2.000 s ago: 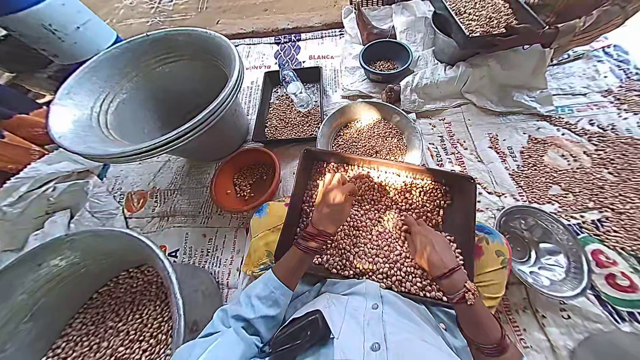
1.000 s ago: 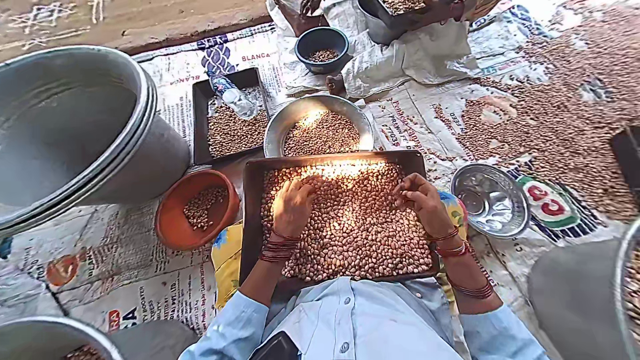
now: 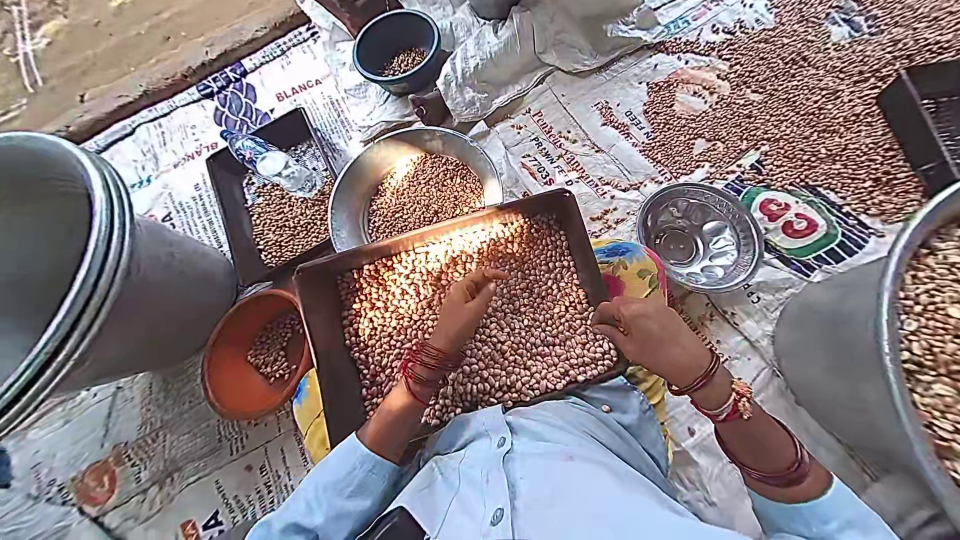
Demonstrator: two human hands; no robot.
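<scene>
A dark rectangular tray (image 3: 318,360) rests on my lap, filled with brown-pink nuts or beans (image 3: 525,322). My left hand (image 3: 466,304) is over the middle of the tray, thumb and fingertips close together; whether a piece is between them is too small to tell. At the tray's right edge is my right hand (image 3: 641,330), its fingers curled inward and their contents hidden. Just beyond the tray stands a round metal basin (image 3: 349,202) with more of the pieces. An orange bowl (image 3: 232,375) with a small heap of them sits to the left.
Stacked large metal tubs (image 3: 172,277) stand at left, and a filled metal tub (image 3: 832,337) at right. A second tray (image 3: 244,232) holds a plastic bottle (image 3: 281,169). Beyond are a dark bucket (image 3: 431,67), an empty metal bowl (image 3: 701,236) and spread pieces (image 3: 810,97) on printed sacks.
My right hand has moved from above the tray's contents to its right edge. My left hand has shifted toward the tray's middle. The view has turned.
</scene>
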